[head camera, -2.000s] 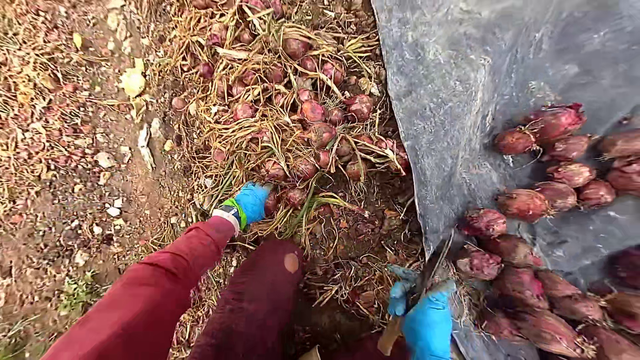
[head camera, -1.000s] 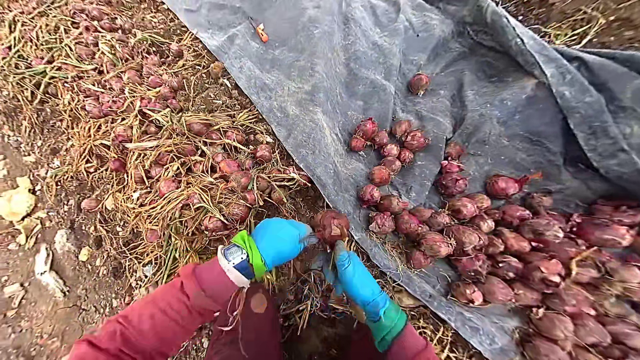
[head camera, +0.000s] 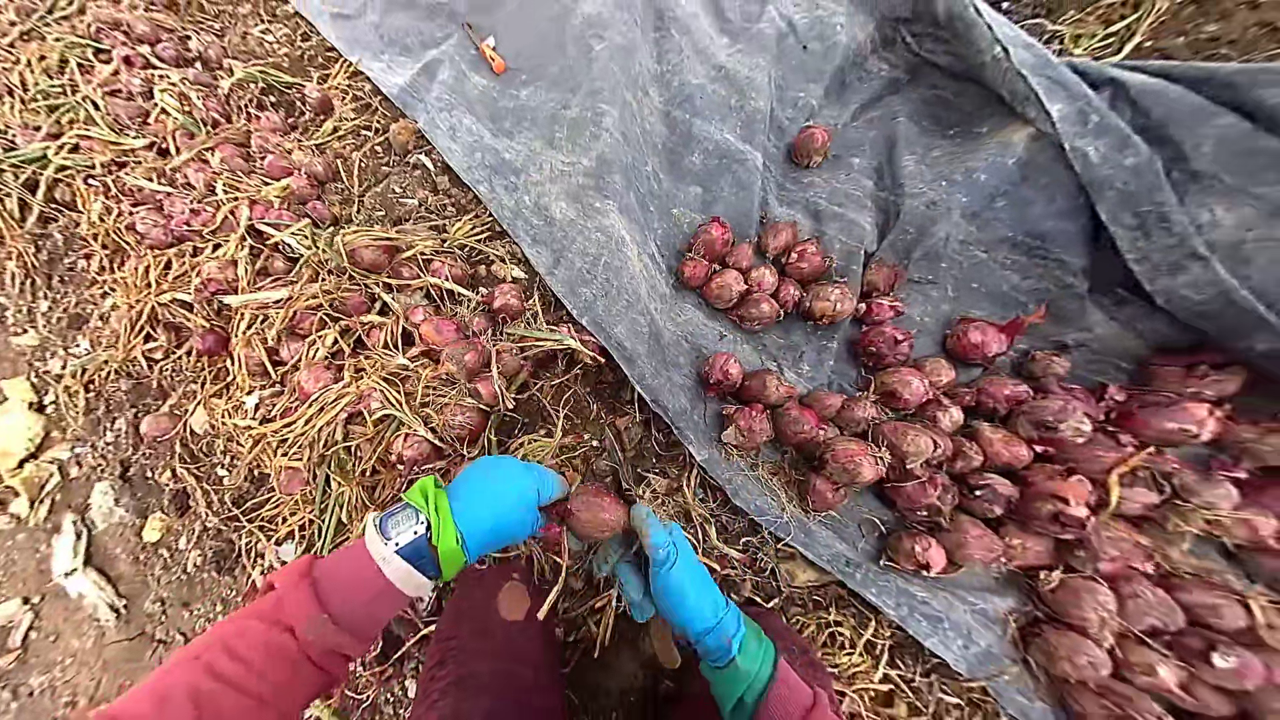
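Observation:
My left hand (head camera: 510, 505), in a blue glove with a wristwatch at the wrist, is closed on a red onion (head camera: 597, 513) at the lower middle. My right hand (head camera: 672, 580), also blue-gloved, is just to the right of that onion, its fingertips at the bulb's right side. Part of a wooden-looking handle (head camera: 664, 643) shows under the right hand; whether the hand grips it is hard to tell. Unsorted red onions with dry leaves (head camera: 440, 335) lie on the soil up and left of my hands. Leafless red onions (head camera: 905, 440) form a heap to the right.
A grey plastic sheet (head camera: 600, 200) spreads diagonally from the top to the lower right, folded at the upper right. A small orange object (head camera: 490, 52) lies near its upper edge. Pale stones and dry debris (head camera: 85, 570) are on the soil at left.
Two seconds ago my left hand was among the leafy onions and my right hand held a blade beside the sheet. Both hands have since come together at an onion. The view has shifted a lot.

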